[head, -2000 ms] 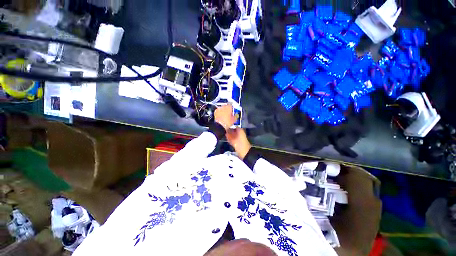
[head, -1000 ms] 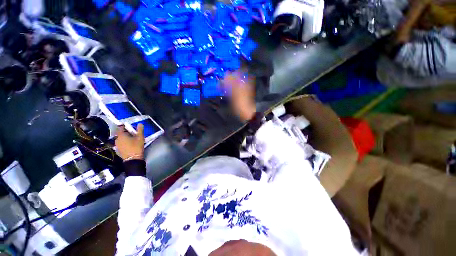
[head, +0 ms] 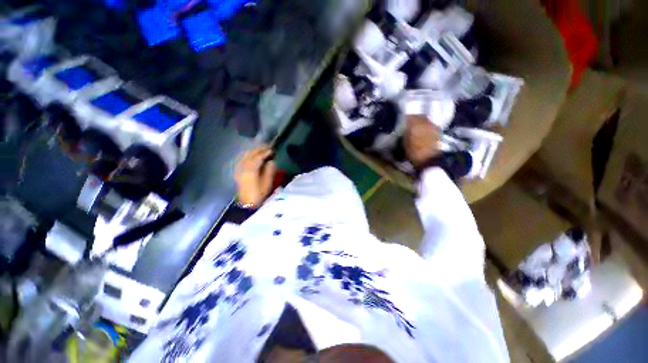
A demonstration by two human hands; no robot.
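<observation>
My right hand (head: pixel 422 140) is blurred and reaches into the open carton among piled white housings (head: pixel 430 106) with black round parts. Whether its fingers grip one I cannot tell. My left hand (head: pixel 255 174) rests at the bench edge, fingers slightly bent, holding nothing that I can see. A row of assembled units (head: pixel 158 118) with blue flat pieces in white frames stands on the bench to the left.
Loose blue flat pieces (head: pixel 202 30) lie at the upper bench, with black pads (head: pixel 241 106) nearer the edge. A black handheld tool (head: pixel 148 228) lies left. The carton (head: pixel 529 135) stands right; more white parts (head: pixel 558 268) lie lower right.
The view has turned right. My right hand has moved from near the blue pieces into the carton. My left hand has left the end unit of the row and is at the bench edge.
</observation>
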